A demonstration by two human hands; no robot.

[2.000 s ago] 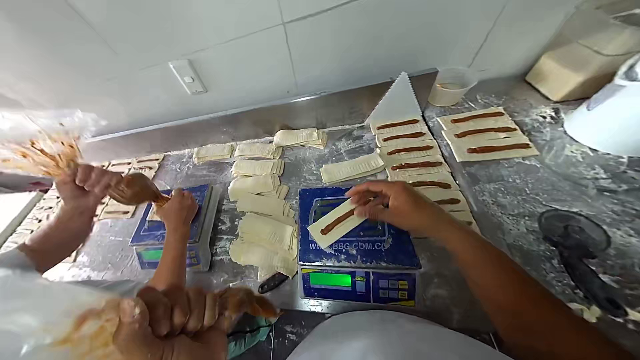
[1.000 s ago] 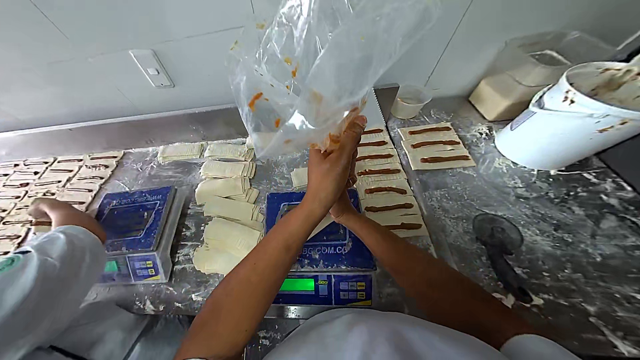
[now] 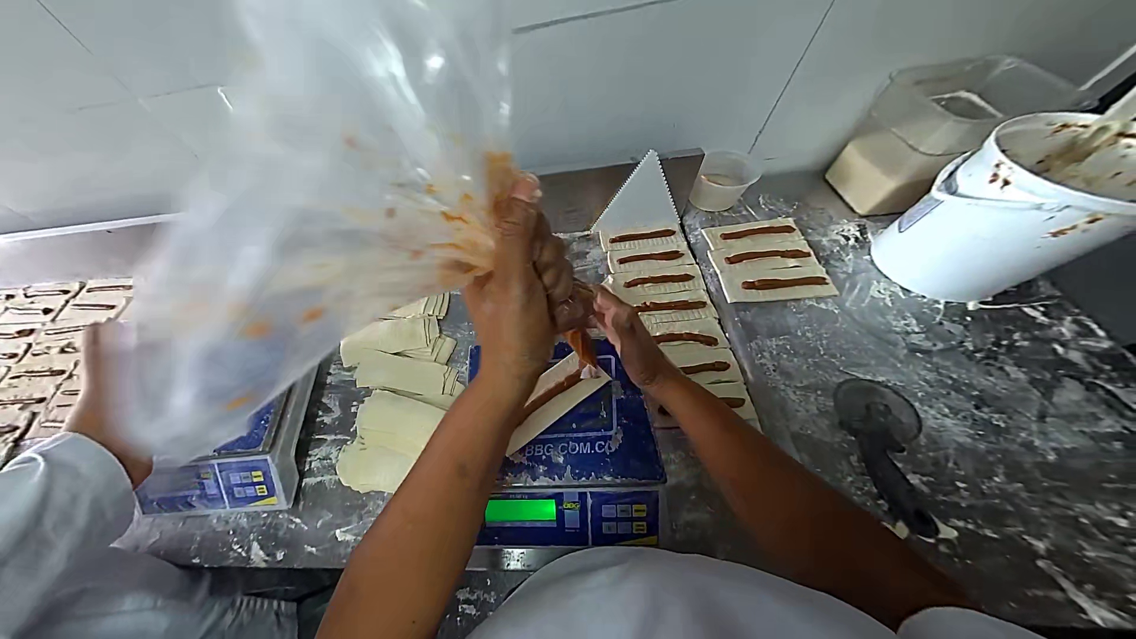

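My left hand [image 3: 519, 275] is closed around the gathered neck of a clear plastic piping bag [image 3: 355, 204] smeared with brown filling. My right hand [image 3: 626, 333] is at the bag's lower end, fingers bent against it; whether it grips is hard to tell. Below the hands, the bag's tip touches a dough rectangle [image 3: 555, 404] bearing a strip of filling. That piece lies tilted on a blue digital scale [image 3: 590, 457] with a lit green display. Just right of the scale, a column of dough pieces [image 3: 672, 306] carries brown strips. Plain dough stacks [image 3: 390, 417] lie left of the scale.
A co-worker's hand [image 3: 106, 399] is beside a second scale [image 3: 222, 479] at left, near filled dough pieces [image 3: 53, 355]. At right are a white bucket [image 3: 994, 213], a flour container [image 3: 879, 169], a dark round-headed utensil [image 3: 879, 426] and a small plastic cup [image 3: 723, 182]. A serrated white scraper [image 3: 643, 195] lies behind the column.
Two seconds ago my right hand was at the dough piece on the scale; now it is at the bag's lower end. The bag in my left hand has moved from the left to over the scale.
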